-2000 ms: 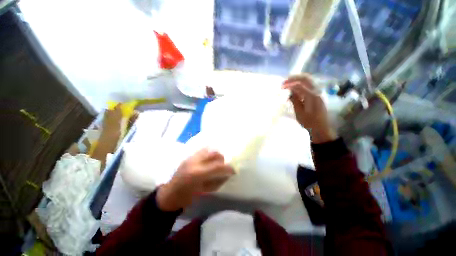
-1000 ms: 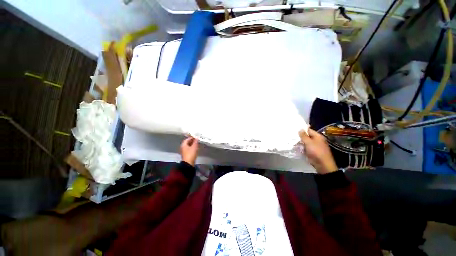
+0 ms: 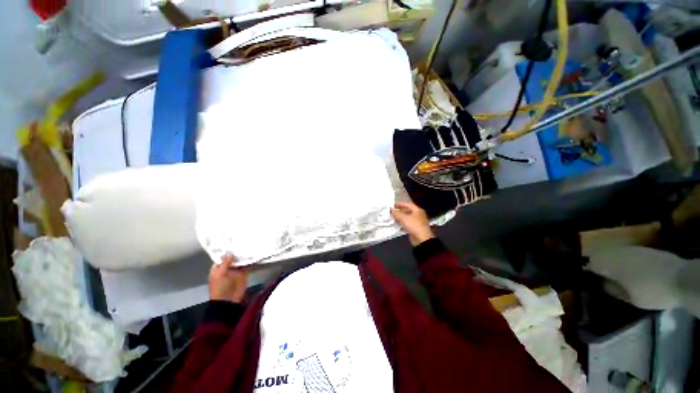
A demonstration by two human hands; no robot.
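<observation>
A white garment piece (image 3: 307,219) with a lacy, crinkled near edge lies over the padded sleeve board (image 3: 134,219), whose rounded left end is bare. My left hand (image 3: 228,279) pinches the near left corner of the cloth. My right hand (image 3: 413,221) pinches its near right corner. The steam iron (image 3: 449,167) is parked on the black iron rest (image 3: 411,146), just beyond my right hand. Cloth and padding are both bright white, so the far outline of the cloth is hard to tell.
The blue support (image 3: 175,100) crosses the table at left. Crumpled white cloth (image 3: 61,307) and cardboard (image 3: 46,176) lie at far left. The yellow hose (image 3: 554,84) and a metal tube (image 3: 599,98) run to the upper right, over a blue tray (image 3: 549,142) of small parts.
The view has swung right, so the table sits further left. My hands stay at the cloth's near edge, and more of its lacy border shows flat between them. The iron stays parked.
</observation>
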